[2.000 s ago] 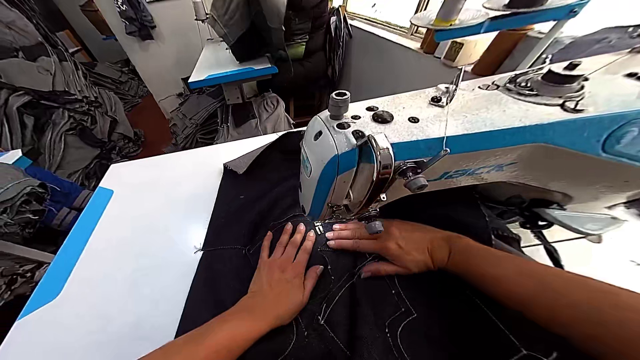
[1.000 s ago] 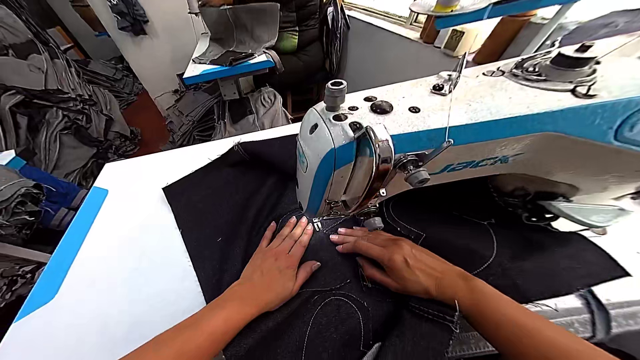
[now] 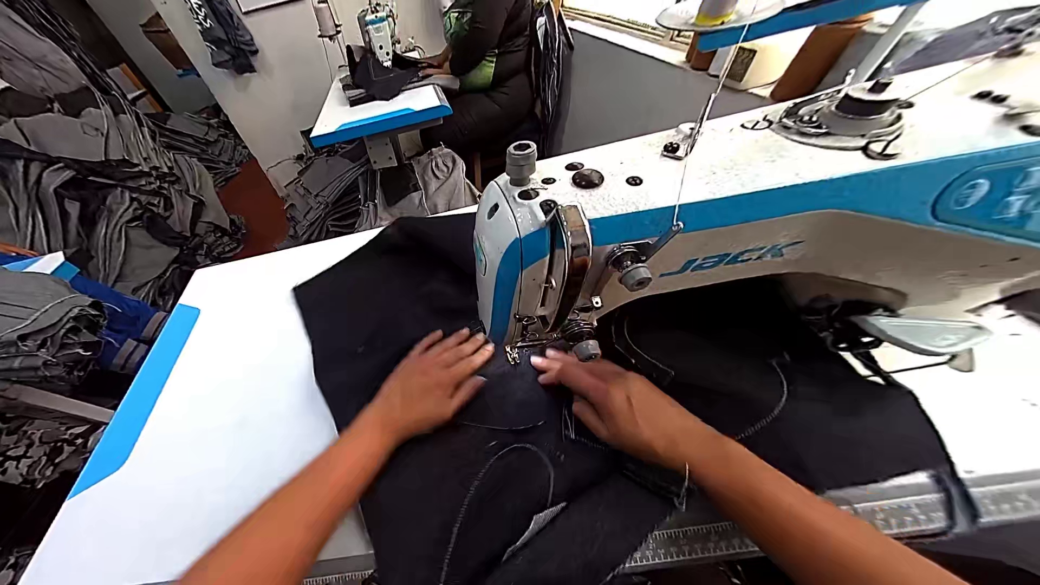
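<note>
A white and blue Jack industrial sewing machine point(image 3: 731, 195) spans the right side. Dark denim fabric point(image 3: 382, 301) with pale stitched lines lies beneath its presser foot point(image 3: 515, 353) and extends both ways. My left hand point(image 3: 431, 382) rests flat on the cloth just left of the foot, fingers slightly apart. Close to the foot's right side, my right hand point(image 3: 626, 406) presses on the fabric with bent fingers; whether it pinches a layer cannot be told. The needle tip is too small to make out. A curved seam shows on the cloth below my hands.
A white tabletop point(image 3: 219, 390) with a blue edge extends left. Piles of grey garments point(image 3: 106, 171) stand beyond it. A person point(image 3: 496, 73) sits at another sewing machine point(image 3: 379, 36) at the back. A metal ruler strip point(image 3: 699, 543) runs along the near table edge.
The dark fabric has shifted and turned under the machine, with more of it now spread right of the needle area. Both hands stay beside the foot; the left has moved slightly left of it.
</note>
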